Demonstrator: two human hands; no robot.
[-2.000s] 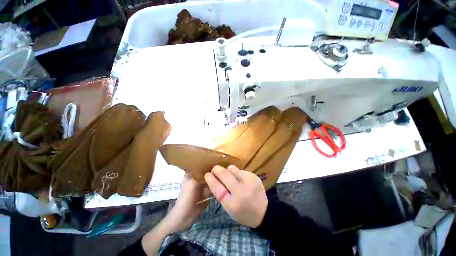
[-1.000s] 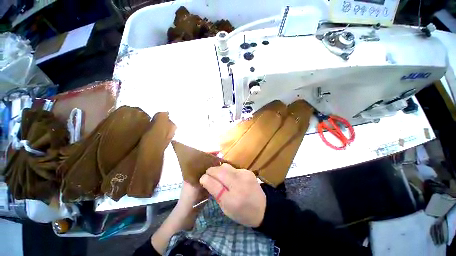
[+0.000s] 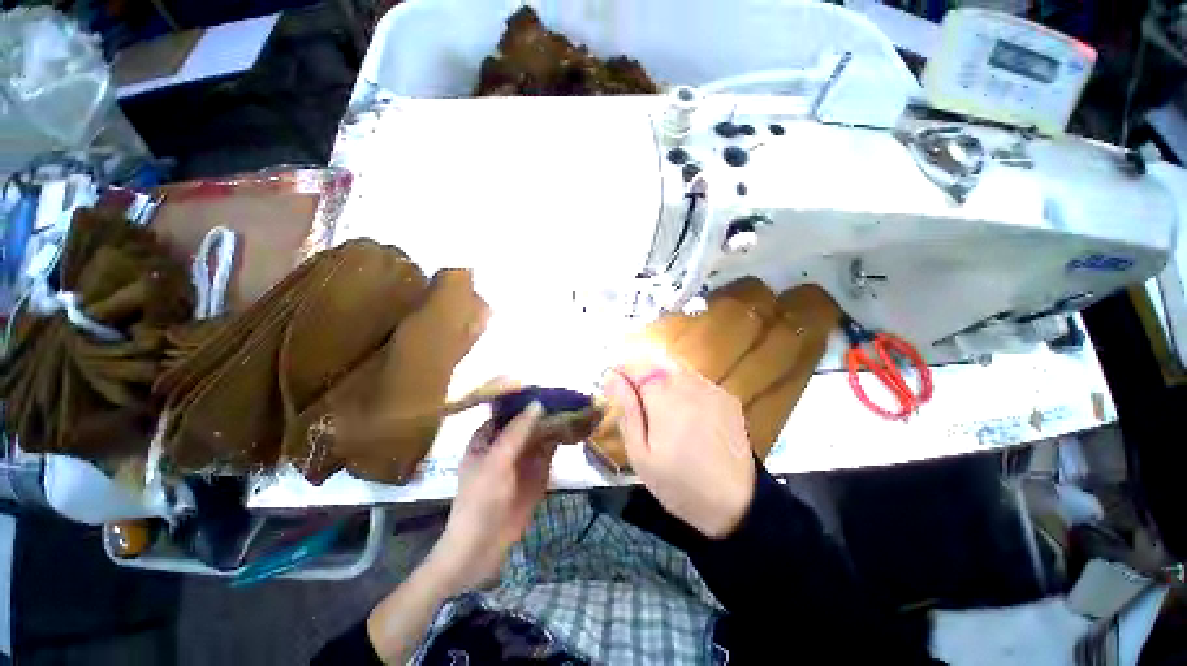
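Observation:
A small panel point(image 3: 549, 406), folded with its navy-black face showing, is held in my left hand point(image 3: 501, 488), thumb on top. My right hand point(image 3: 690, 442) is beside it, at the panel's right end and over the left edge of fanned brown panels point(image 3: 771, 341) by the machine. Its fingers curl inward and their tips are partly hidden, so whether they grip anything is unclear. More brown panels point(image 3: 345, 351) lie fanned at the left, with pale thread tails on them.
The white sewing machine point(image 3: 911, 208) stands at right, red-handled scissors point(image 3: 889, 375) in front of it. A tied brown bundle point(image 3: 98, 319) and white strip loop point(image 3: 214, 271) lie left. A white bin point(image 3: 423, 46) is behind; a side tray point(image 3: 371, 553) is below the table edge.
The held panel has turned from its flat brown face to a folded shape showing navy-black. My right hand has moved right and up, apart from my left hand. The view has shifted.

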